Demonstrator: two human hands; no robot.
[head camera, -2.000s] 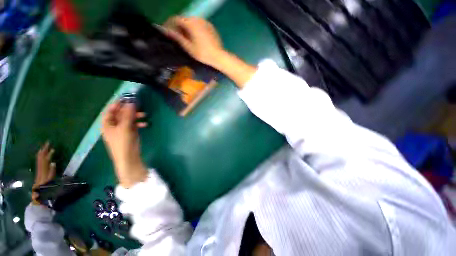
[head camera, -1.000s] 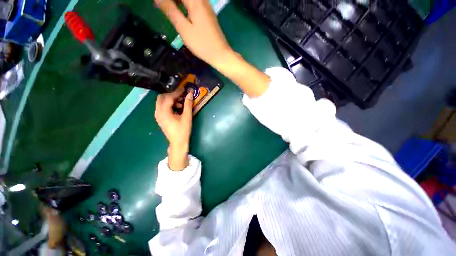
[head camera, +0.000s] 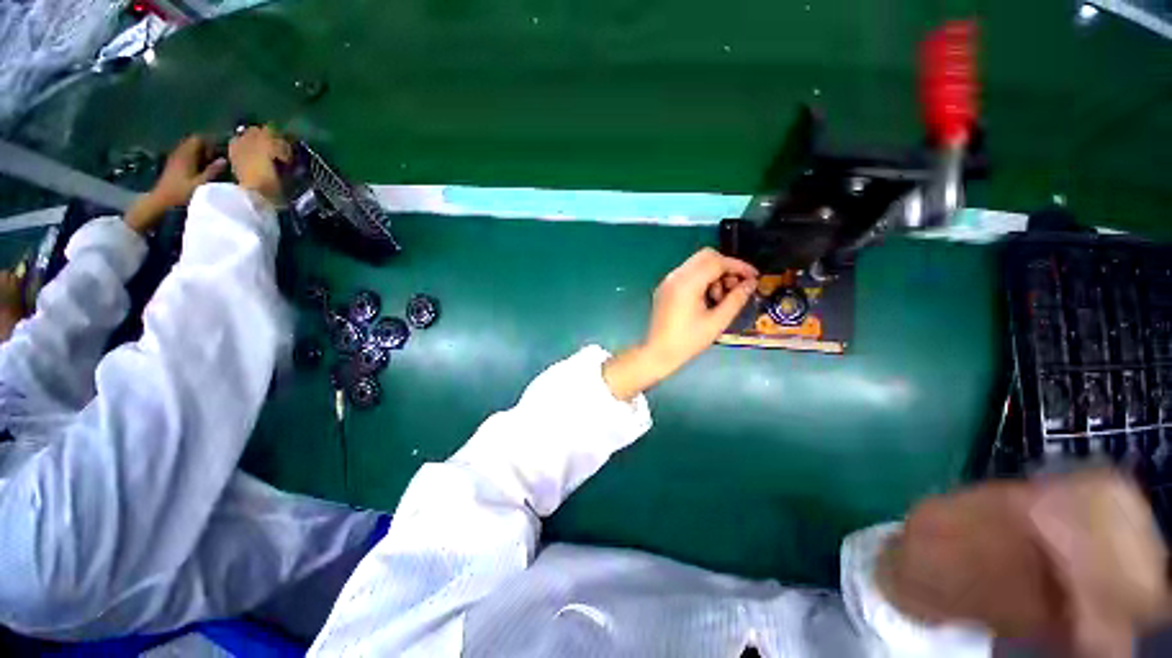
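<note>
The black press fixture (head camera: 823, 206) stands right of centre, with its red clamp handle (head camera: 949, 84) raised at the back. A round black part (head camera: 785, 305) sits in the orange nest (head camera: 787, 327) at the front. My left hand (head camera: 694, 309) is at the left edge of the fixture, thumb and fingertips close together beside the nest. I cannot tell whether something small is between them. My right hand (head camera: 1028, 559) is blurred at the lower right, in front of the black tray (head camera: 1015, 347). Whether it holds anything is unclear.
Several loose round parts (head camera: 368, 337) lie on the bench left of centre, near a thin rod (head camera: 341, 431). A neighbouring worker's hands (head camera: 261, 157) are at a slanted black bin (head camera: 345, 212) at the upper left. A pale line (head camera: 553, 203) crosses the green bench.
The view has turned. My left hand has moved off the round part, which now sits uncovered in the nest. My right hand has left the fixture's far side and come towards the tray.
</note>
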